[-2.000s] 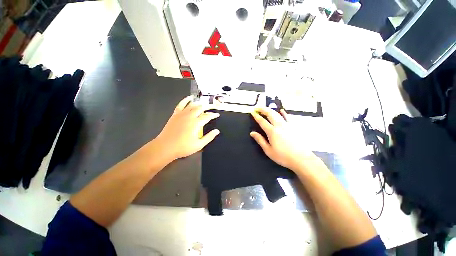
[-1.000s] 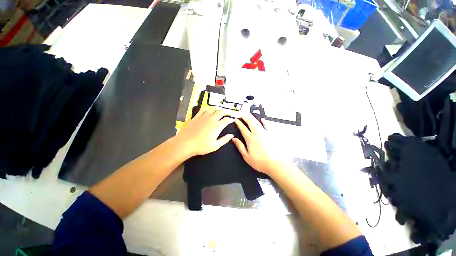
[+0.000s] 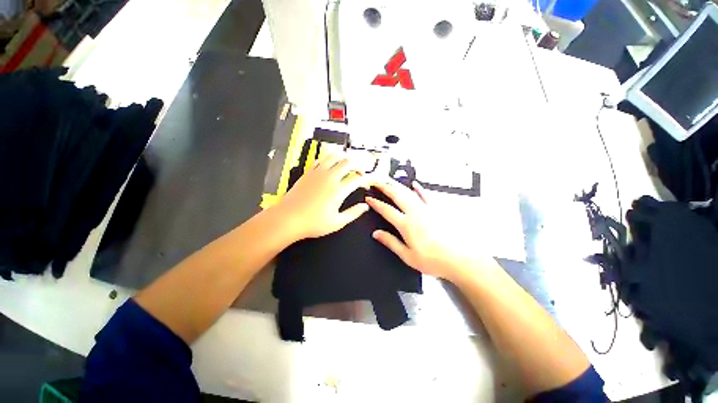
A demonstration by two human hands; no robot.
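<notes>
A black fabric panel [image 3: 346, 264] lies flat in front of the machine head, its two short tabs toward me. My left hand [image 3: 319, 201] rests on its upper left part, fingers spread near the template window. My right hand [image 3: 413, 232] lies on its upper right part, fingertips close to the left hand. The white sewing template [image 3: 492, 224] with yellow edging on its left lies under the head and around the panel's far end. The panel's far edge is partly hidden by my fingers. Neither hand visibly grips the fabric.
The white sewing machine head [image 3: 425, 67] stands just beyond my hands. A dark cover board [image 3: 209, 173] lies left of the template. Black panel piles lie at far left [image 3: 63, 173] and right [image 3: 677, 275]. Thin black cords [image 3: 606, 244] lie beside the right pile. A control screen [image 3: 685, 75] is at upper right.
Since two seconds ago, the template and panel have shifted left relative to the machine, showing yellow edging. My hands moved along on the panel. In the last second they have changed little.
</notes>
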